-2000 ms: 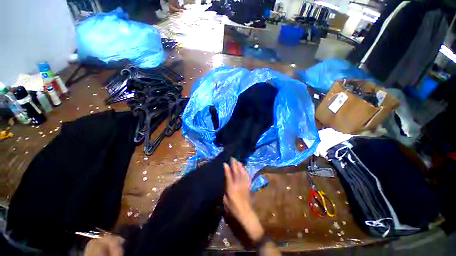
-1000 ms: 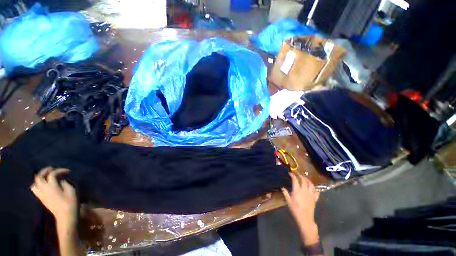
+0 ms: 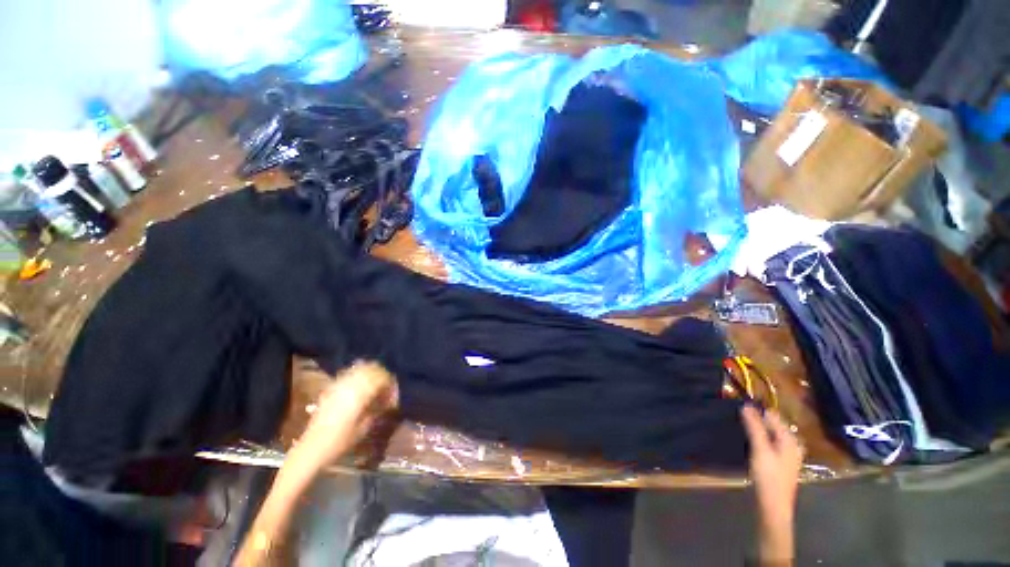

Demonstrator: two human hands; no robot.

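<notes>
Black trousers [image 3: 532, 371] lie across the table, with a small white tag on them and their left part over the black garment stack [image 3: 177, 332]. My right hand [image 3: 775, 443] is at their right end, the fingertips on the edge of the cloth; whether it grips is hard to tell. My left hand [image 3: 360, 399] is blurred, at the lower edge of the cloth, fingers curled. Scissors [image 3: 753, 382] with red and yellow handles lie just above my right hand, partly hidden by the cloth.
A blue plastic bag [image 3: 676, 210] with black cloth inside stands behind the trousers. Black hangers [image 3: 332, 155] are heaped to its left. Folded navy trousers [image 3: 925, 321] and a cardboard box [image 3: 831, 155] are at the right. Bottles [image 3: 72, 199] stand at the far left.
The view has swung back left. My left hand has moved right along the cloth and its fingers have closed up. The trousers lie stretched out, with a white tag now showing.
</notes>
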